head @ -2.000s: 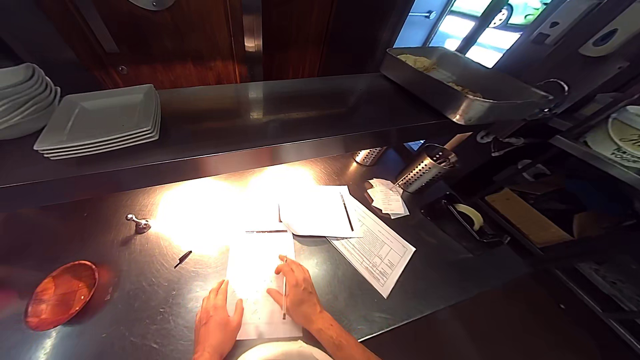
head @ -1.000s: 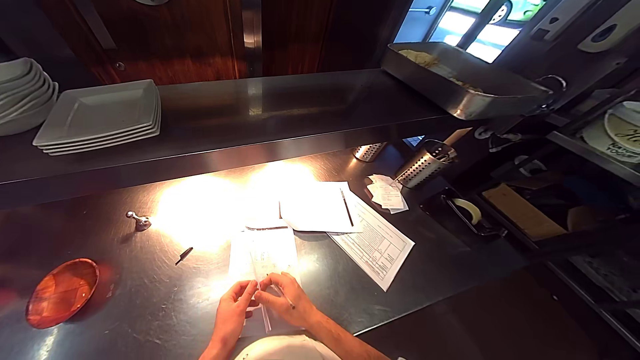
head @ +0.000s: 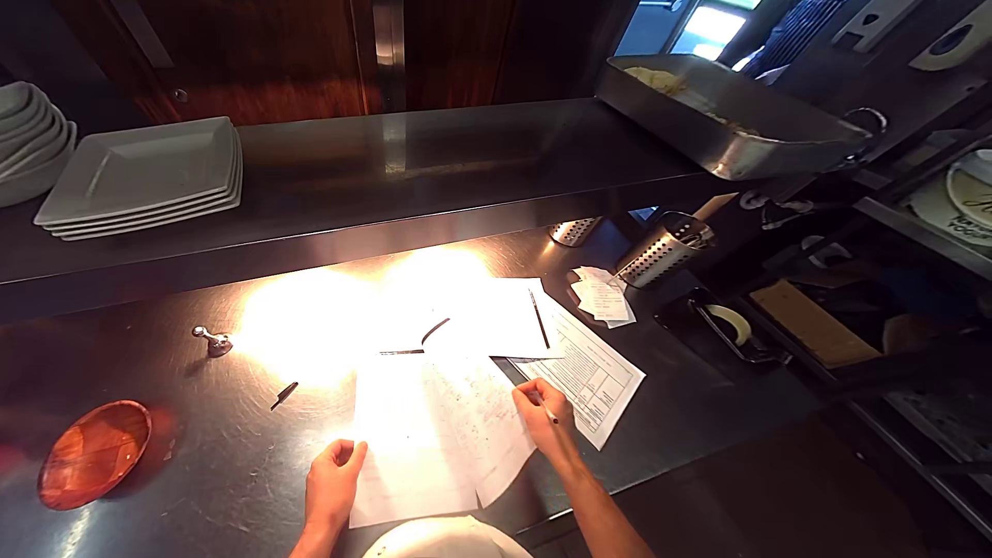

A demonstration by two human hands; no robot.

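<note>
My right hand (head: 547, 415) grips a pen (head: 552, 417) and touches the upper right edge of a curled sheet of paper (head: 484, 426), which lifts over another sheet (head: 403, 465). At the lower left edge of the papers is my left hand (head: 335, 477), thumb and fingers slightly apart, holding nothing visible. Above the sheets lies an open pad (head: 508, 318) with a dark pen (head: 539, 318) on it. A printed form (head: 597, 372) sticks out from under it to the right. Bright glare hides part of the papers. A black pen cap or short pen (head: 284, 395) lies to the left.
A wooden bowl (head: 97, 456) and a small metal fitting (head: 213, 341) are at left. Paper slips (head: 603, 298) lie beside a perforated metal holder (head: 665, 252). Stacked square plates (head: 147, 174), bowls (head: 27, 147) and a deep metal pan (head: 736, 116) stand on the raised shelf.
My hands were together at the lower part of the paper; they have moved apart, the right one up and to the right. The sheet at the right hand now curls up. A striped garment appears beyond the pan.
</note>
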